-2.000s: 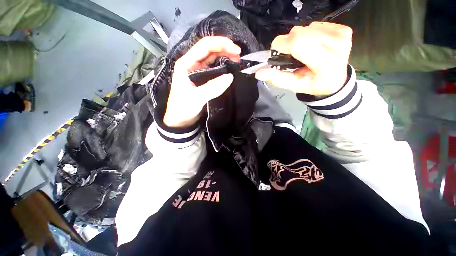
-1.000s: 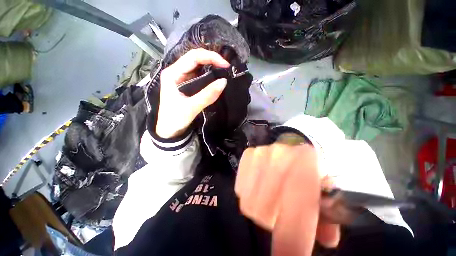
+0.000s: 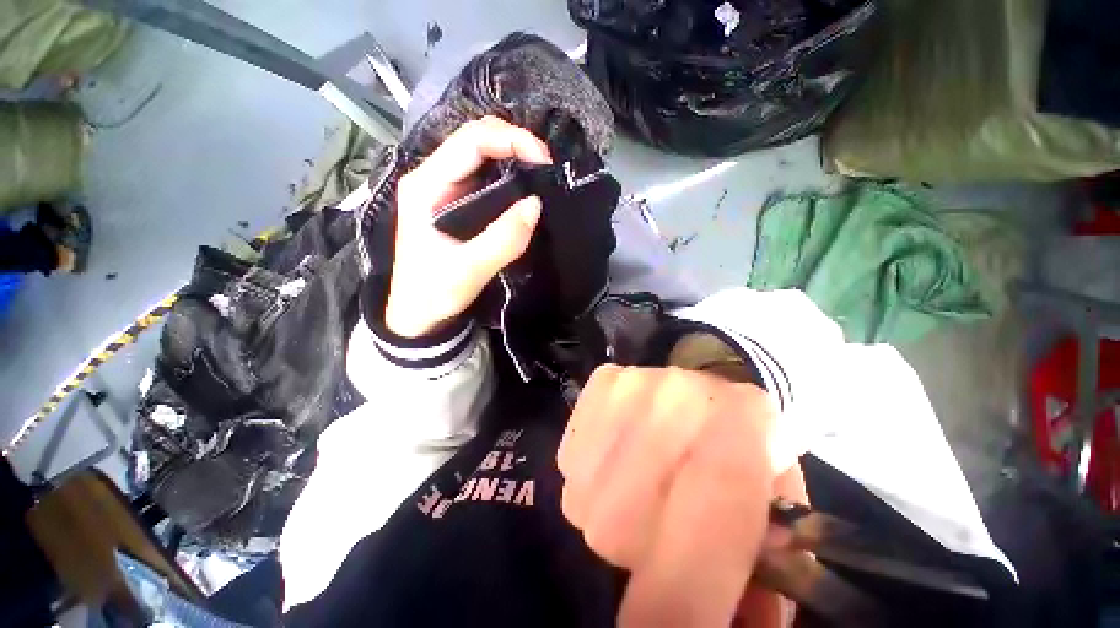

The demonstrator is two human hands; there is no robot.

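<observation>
My left hand (image 3: 461, 233) pinches a dark folded strip of the black denim garment (image 3: 571, 252), with pale stitching along its edges. The garment hangs below the hand in front of my chest. My right hand (image 3: 676, 478) is low and close to the camera, right of centre, away from the garment. It is closed around the dark thread snips (image 3: 860, 555), whose blurred blades point right. Part of the right hand is cut off by the bottom edge of the picture.
A pile of dark denim garments (image 3: 252, 368) lies at left. A black plastic bag (image 3: 725, 80) is at the top, beside a woven sack (image 3: 946, 104). Green cloth (image 3: 860, 258) lies at right on the grey floor. A metal bar (image 3: 246, 49) crosses the upper left.
My right hand has moved from the garment's folded strip down and back toward the camera, with the snips. My left hand has shifted slightly left and still holds the garment.
</observation>
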